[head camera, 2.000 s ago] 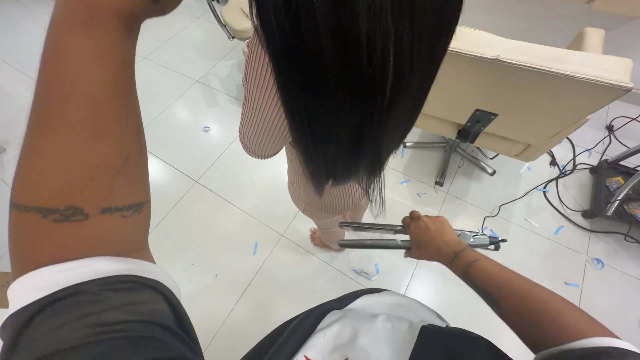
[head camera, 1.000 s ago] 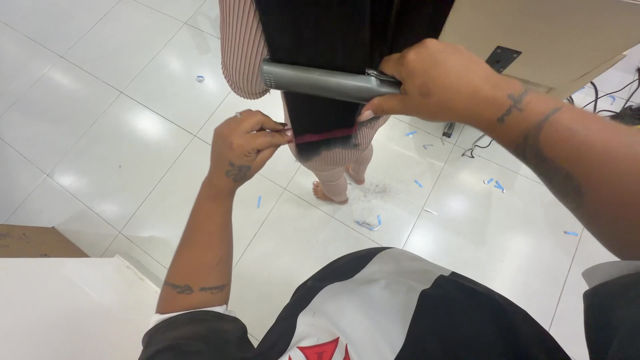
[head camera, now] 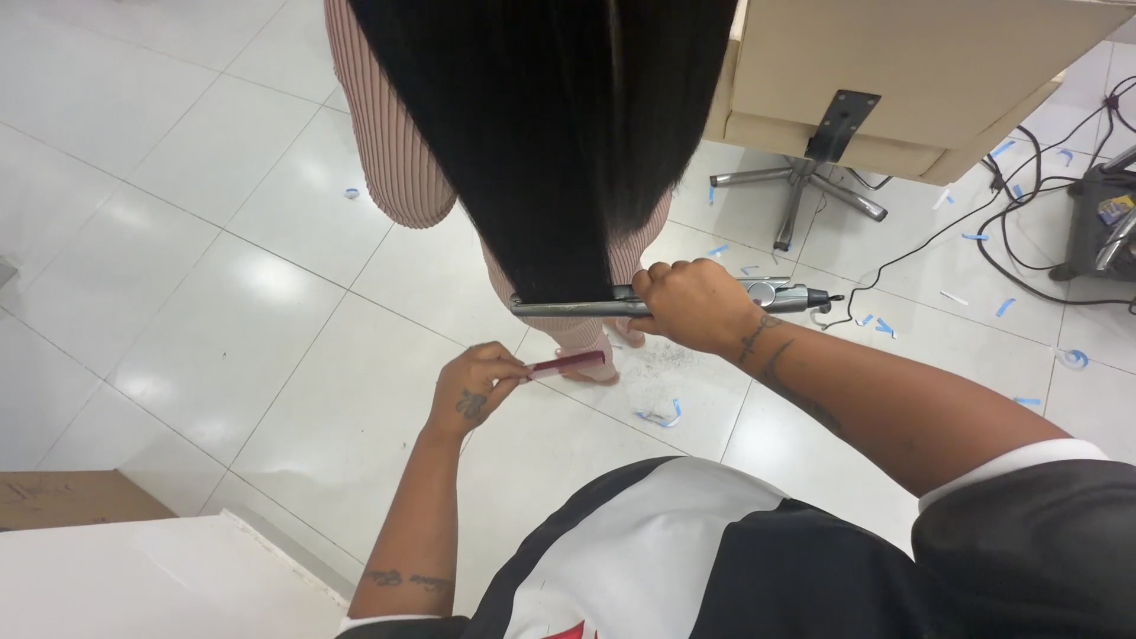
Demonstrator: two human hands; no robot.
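Long straight black hair (head camera: 550, 133) hangs down the back of a standing person in ribbed pink clothing (head camera: 399, 169). My right hand (head camera: 697, 306) grips a silver hair straightener (head camera: 577, 308), its plates lying across the lower tips of the hair. Below and to the left, my left hand (head camera: 479, 386) holds a dark red comb (head camera: 568, 362) between thumb and fingers. The comb is just under the straightener, apart from the hair. Part of the straightener's handle is hidden by my right hand.
A cream salon chair (head camera: 887, 53) on a metal star base (head camera: 794, 191) stands at the upper right. Black cables (head camera: 1012, 222) lie by a dark wheeled stand (head camera: 1100, 222). Blue and white scraps (head camera: 661, 415) dot the tiled floor. A white surface (head camera: 160, 577) is at the lower left.
My left hand was raised at the upper left at first, then came down to the hair with the comb; now it is lower. The straightener has moved down to the hair tips since one second ago.
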